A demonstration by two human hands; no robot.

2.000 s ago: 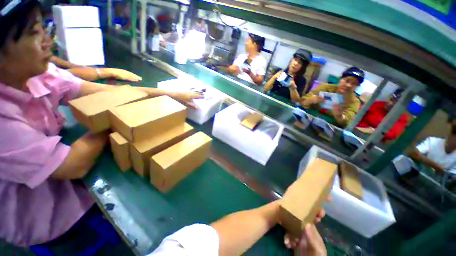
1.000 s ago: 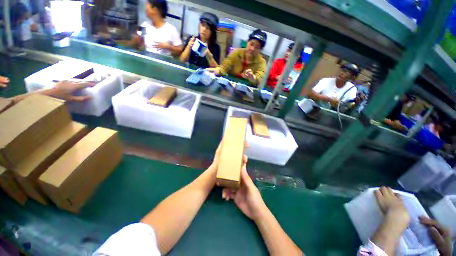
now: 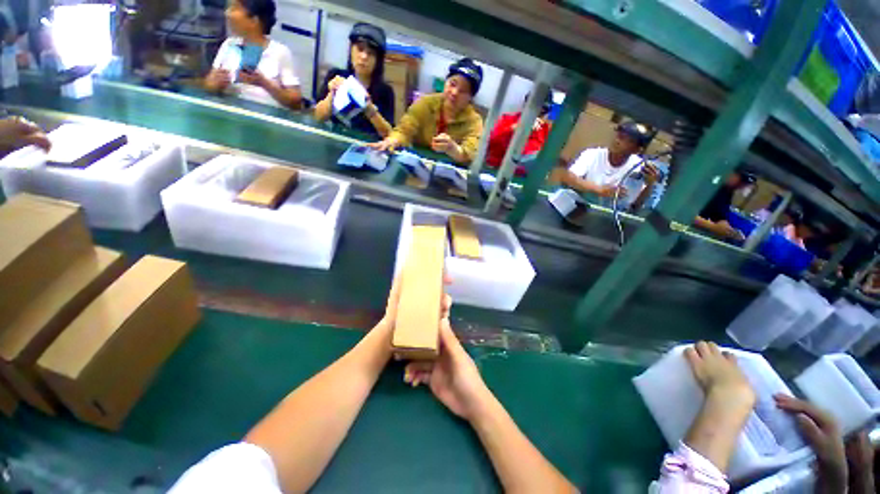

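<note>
A closed brown cardboard box is held upright-tilted between both hands, its far end in front of a white foam tray. My left hand is on the box's left side, mostly hidden behind it. My right hand holds its near right side and underside. That tray has a slim brown box in it. A second foam tray to the left holds another small brown box. Several brown boxes stand on the green bench at the left.
Another foam tray is at the far left, with a hand at it. A person's hands hold a foam piece at the right. A green post rises right of centre. Several people sit across the line. The conveyor runs beyond the bench.
My view has swung right since the oldest frame, and the person in pink has left the picture. Both hands still hold the box. Trays and stacked boxes appear farther left.
</note>
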